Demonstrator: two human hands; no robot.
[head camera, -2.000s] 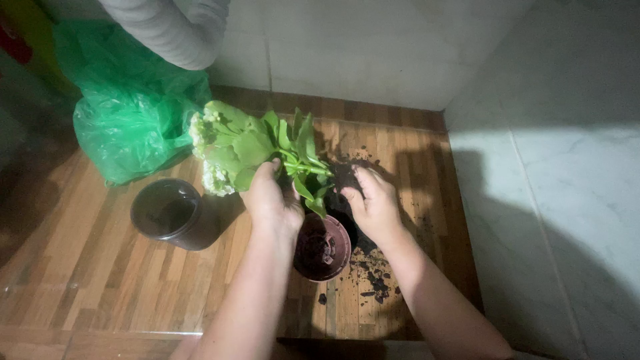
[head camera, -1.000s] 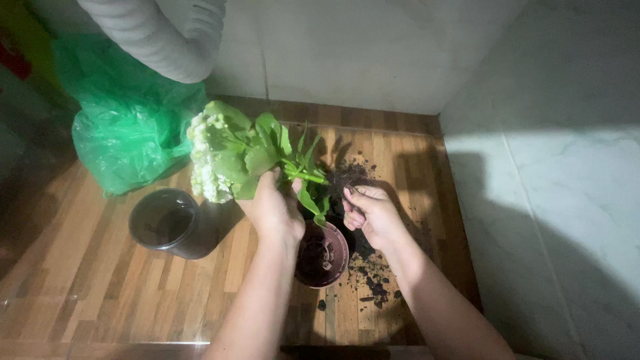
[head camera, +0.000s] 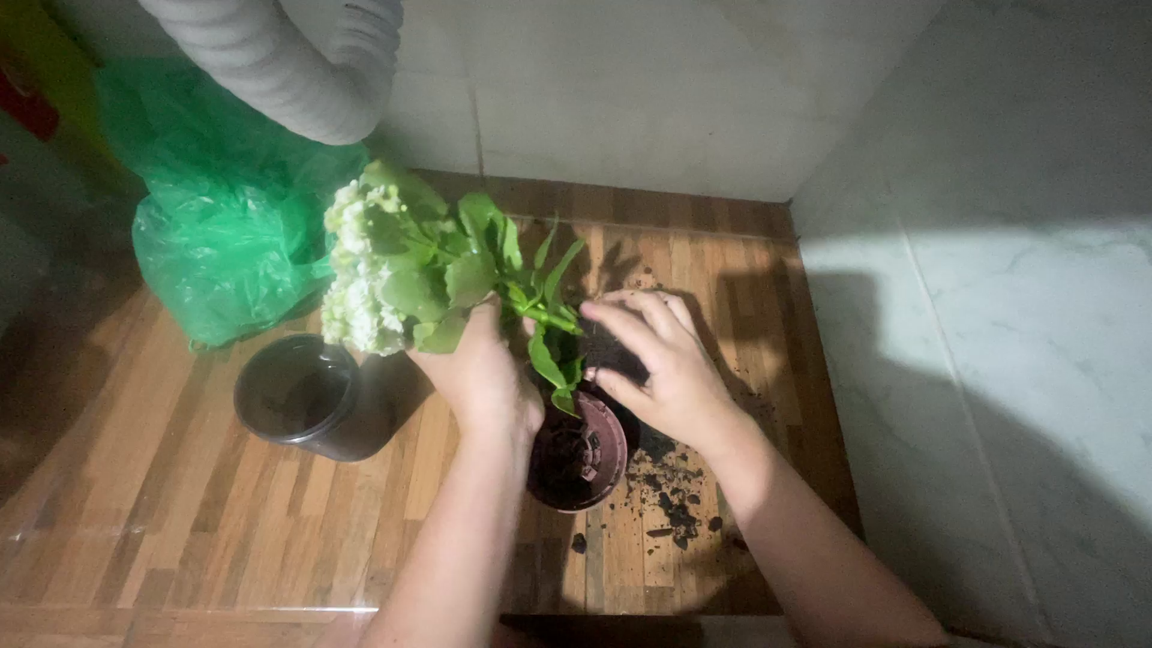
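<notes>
My left hand (head camera: 481, 373) grips a leafy plant with white flower clusters (head camera: 364, 288), tilted on its side with the blossoms to the left. On the right, my right hand (head camera: 661, 360) has its fingers spread and curved around the dark root ball (head camera: 612, 349), which they partly cover; thumb and fingertips are at its edge. Below the roots stands a reddish-brown plastic pot (head camera: 612, 441) with some dark soil inside. A black plastic pot (head camera: 297, 391) stands on the wooden surface left of my left hand.
A crumpled green plastic bag (head camera: 234, 261) lies at the back left, under a white corrugated hose (head camera: 297, 81). Loose soil (head camera: 675, 513) is scattered over the wood-strip surface (head camera: 297, 540) right of the brown pot. Tiled walls (head camera: 990, 270) bound the back and right.
The fingers of my right hand, bunched at the roots a second ago, are now spread wider around them. My left hand keeps its hold on the plant.
</notes>
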